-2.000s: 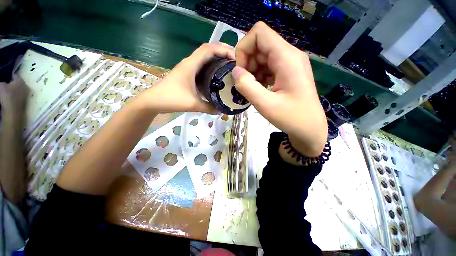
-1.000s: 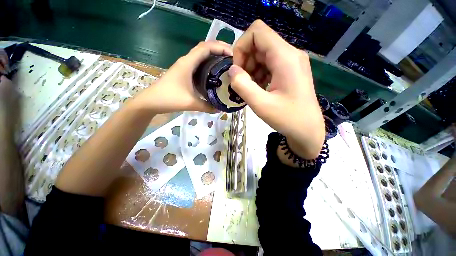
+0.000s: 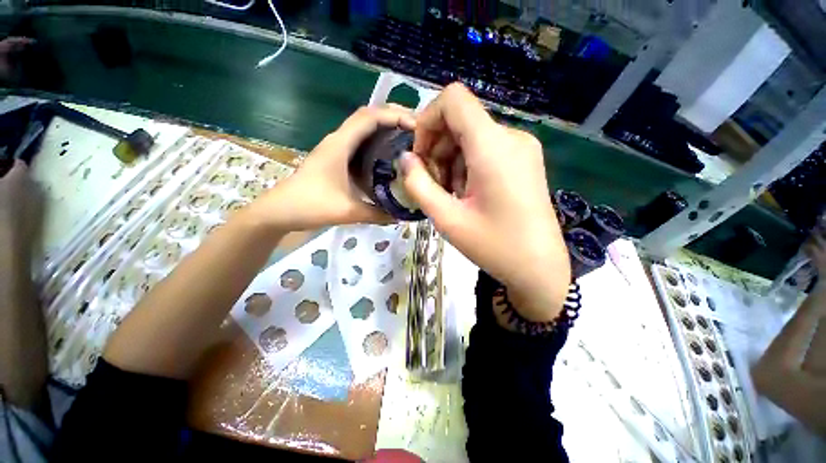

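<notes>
My left hand point(image 3: 340, 176) is wrapped around a short black cylindrical housing point(image 3: 369, 167), its open end turned to the right. A white strip point(image 3: 385, 88) with a large hole sticks up behind the left fingers. My right hand point(image 3: 480, 181) is at the open end, thumb and fingertips bent into it. A sliver of pale adhesive pad point(image 3: 404, 192) shows inside the end; the right thumb and fingers cover the rest. Whether the right fingertips pinch the pad or only press on it is hidden.
Hole-punched white sheets point(image 3: 308, 288) lie on the brown board point(image 3: 272, 398). A narrow stack of strips point(image 3: 425, 298) stands beside them. Gasket sheets point(image 3: 181, 208) lie left, black housings point(image 3: 587, 249) right of centre. Green conveyor point(image 3: 226, 81) runs behind. Other people's arms show at both sides.
The right fingers have moved further over the housing's end, so less of the pale pad shows. The view has shifted, with hands and bench lower in the picture. The left hand keeps its hold.
</notes>
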